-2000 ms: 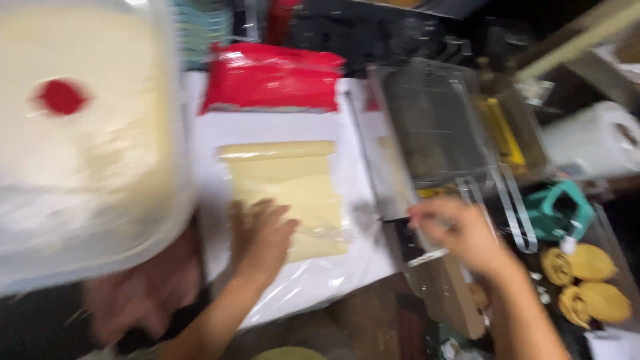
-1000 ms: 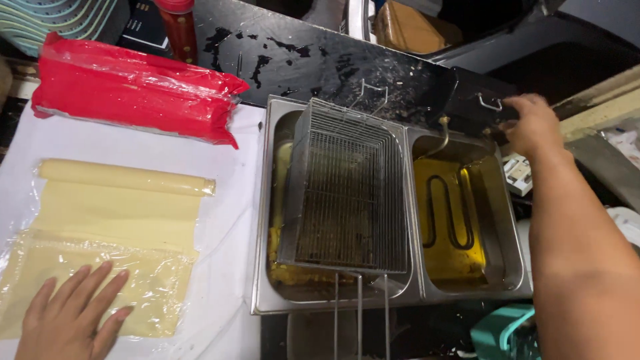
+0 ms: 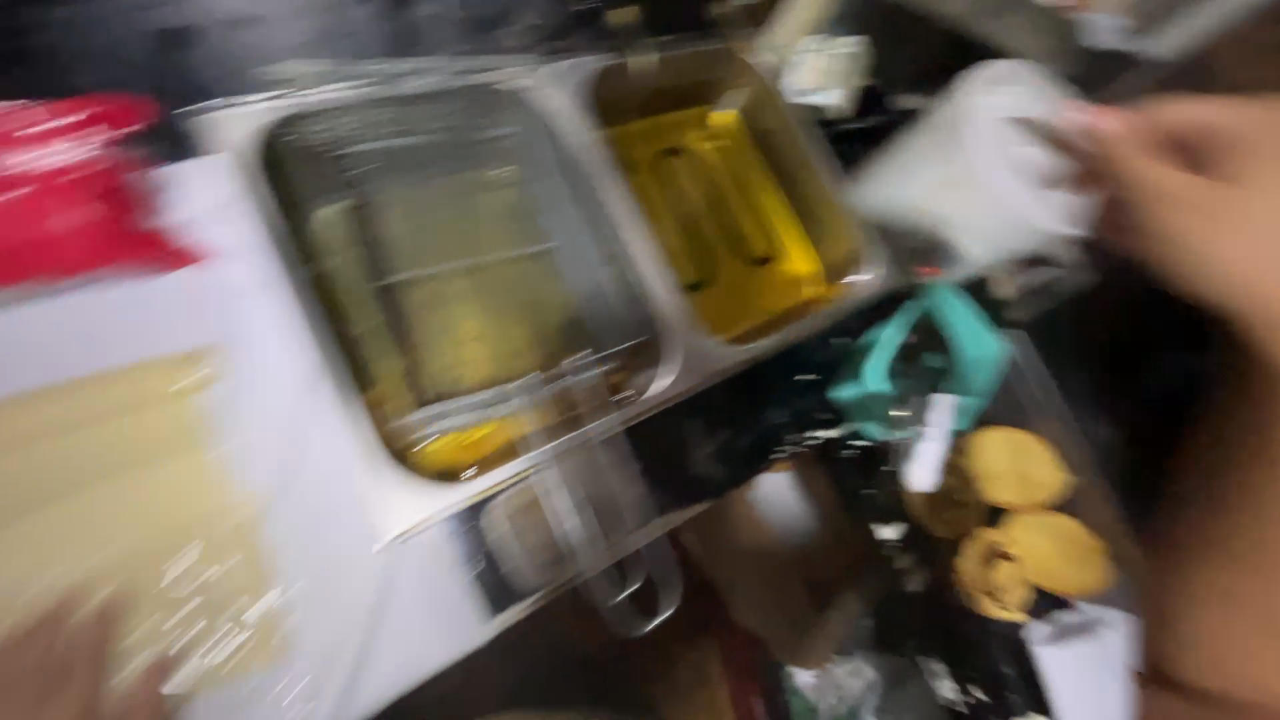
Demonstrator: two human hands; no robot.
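My left hand (image 3: pixel 85 655) lies blurred on the plastic-covered yellow dough sheet (image 3: pixel 120 500) at the lower left, fingers apart. At the upper right my right hand (image 3: pixel 1130 170) has its fingertips at the edge of a white paper towel roll (image 3: pixel 985 160); blur hides whether they grip it. Between the hands stands a steel double fryer (image 3: pixel 690 345). Its left tank holds a wire basket (image 3: pixel 470 260), with the handle (image 3: pixel 590 510) sticking out over the front edge. Yellow oil (image 3: pixel 720 220) and a heating coil show in the right tank.
A red plastic package (image 3: pixel 75 190) lies at the upper left on the white sheet (image 3: pixel 300 520). A teal plastic object (image 3: pixel 930 360) sits right of the fryer, close to several round golden-brown food pieces (image 3: pixel 1020 465). A white paper piece (image 3: pixel 1085 650) is at the lower right.
My right hand has moved from behind the fryer's right tank to the paper towel roll. My left hand stays on the dough sheet. The view has swung to the right.
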